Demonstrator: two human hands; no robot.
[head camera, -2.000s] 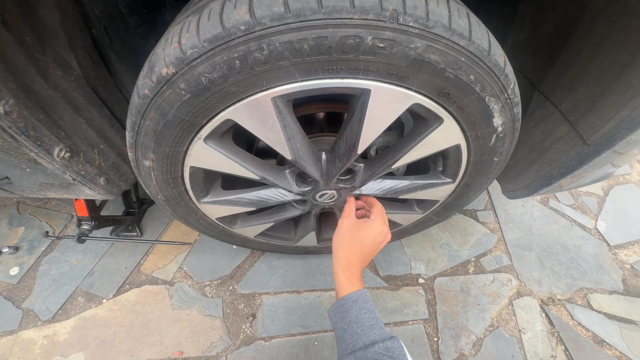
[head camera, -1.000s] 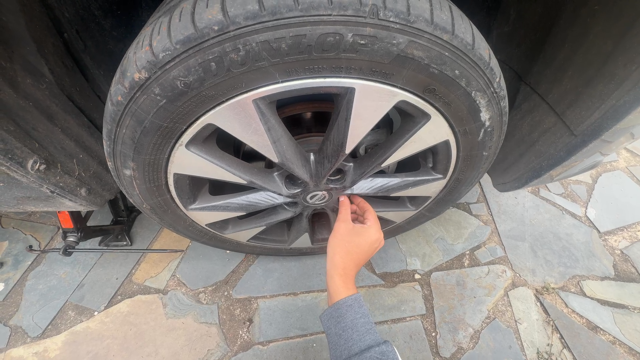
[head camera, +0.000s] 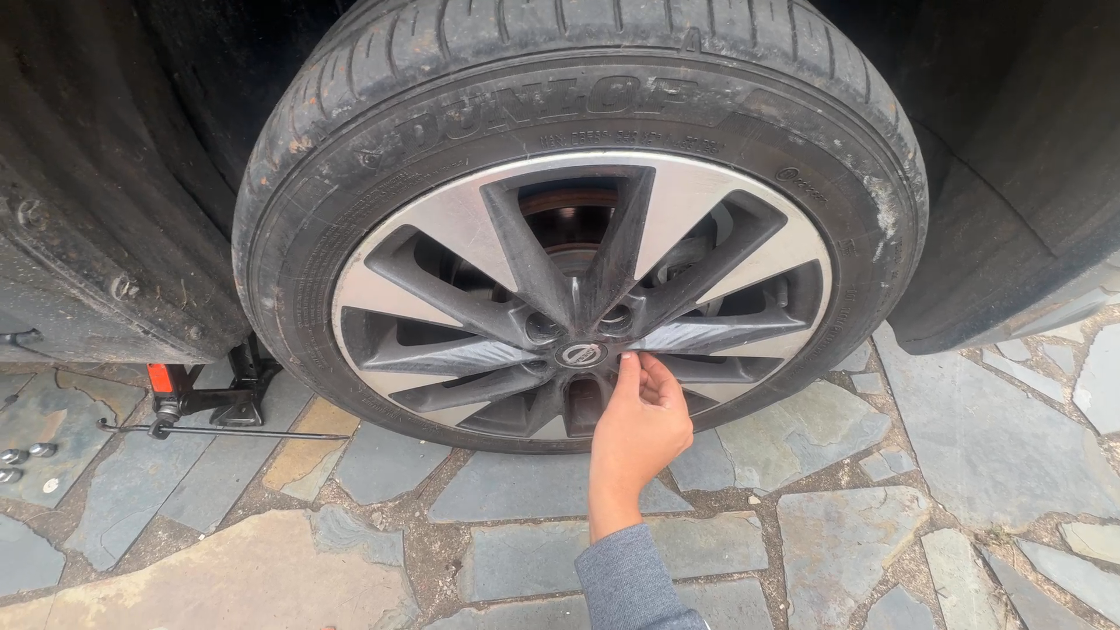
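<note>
My right hand (head camera: 643, 416) reaches up from the bottom, in a grey sleeve. Its thumb and index finger are pinched together at the lug hole just right of the center cap (head camera: 581, 354) of the alloy wheel (head camera: 691, 232). Whatever lies between the fingertips is hidden in the recess. Other lug holes show around the cap, two of them above it. A black Dunlop tire (head camera: 289, 262) surrounds the wheel, which sits inside the car's wheel arch. My left hand is not in view.
On the left, a car jack (head camera: 206, 398) with a red-orange part stands behind the tire, with a thin metal rod (head camera: 254, 432) at its base. Several lug nuts (head camera: 42, 449) lie on the stone paving (head camera: 507, 486) at the far left. Dark body panels flank the tire.
My right hand stays at the same lug hole, its fingers slightly changed in pose. More of the lug nuts at the left shows now than one second ago, as the view has shifted.
</note>
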